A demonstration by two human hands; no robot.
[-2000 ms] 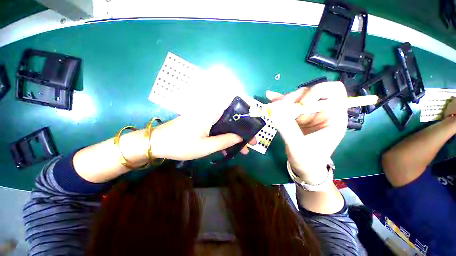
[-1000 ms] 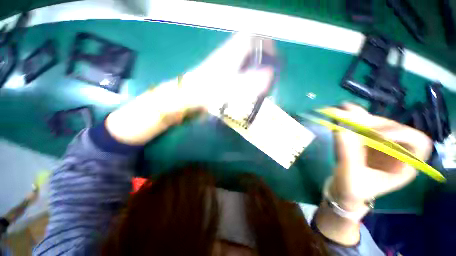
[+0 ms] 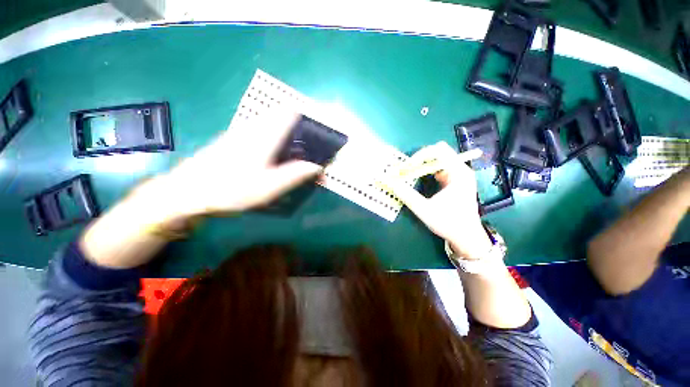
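Note:
My left hand is shut on a black phone housing and holds it over the middle of the white adhesive sheet. The hand is blurred. The sheet has rows of small dark marks and lies slanted on the green bench, partly washed out by glare. My right hand holds yellow tweezers like a pencil at the sheet's right end. The tweezer tip is near the dark marks; whether it grips a small piece I cannot tell.
Several black housings lie piled on the right. Others lie on the left. A small pale ring lies on the green bench. A white rail runs behind. A neighbour's arm and a marked sheet are at right.
The view has swung back down after the blurred frame. My left hand with a housing has come back from the rear rail to the sheet. The tweezers have moved from beside the sheet onto its right end.

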